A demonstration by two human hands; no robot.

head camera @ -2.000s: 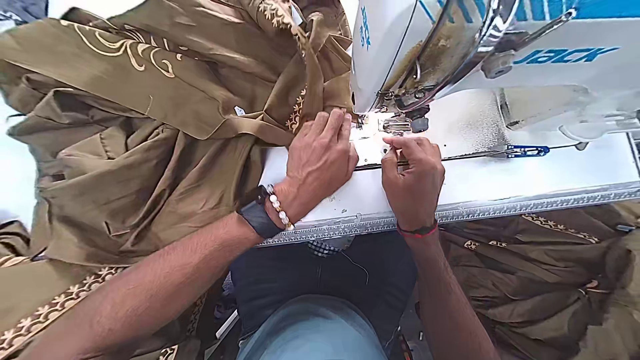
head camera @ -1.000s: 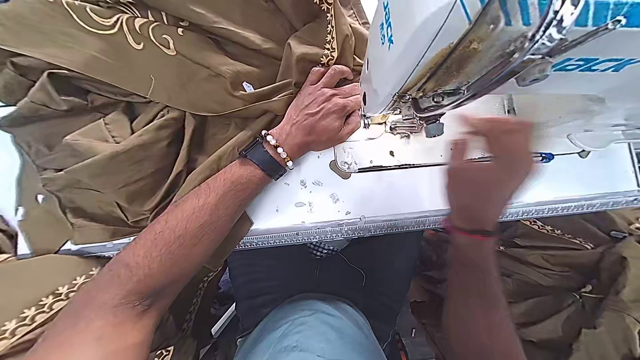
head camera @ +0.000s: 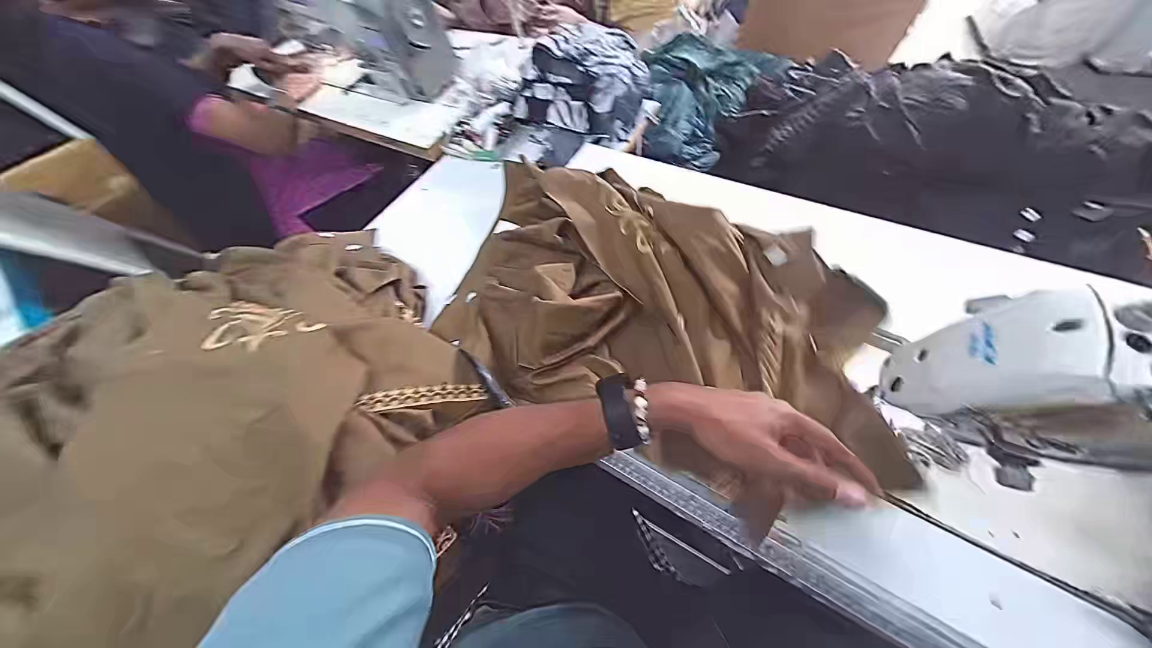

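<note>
My left hand, with a dark wristband and a beaded bracelet, is over the front edge of the sewing table, at the near end of a crumpled brown embroidered cloth. Its fingers are blurred, and whether they pinch the cloth's edge cannot be told. To its right is the white head of a sewing machine, with its presser foot area partly hidden and blurred. More brown cloth with gold embroidery hangs at the left, beside my forearm. My right hand is out of view.
A measuring tape strip runs along the table's front edge. At the upper left a co-worker's hands are at another sewing machine. Patterned cloth, teal cloth and a long dark cloth pile lie behind the table.
The view has swung left and up. My right hand has left the view. My left hand has come away from beside the needle area to the table's front edge.
</note>
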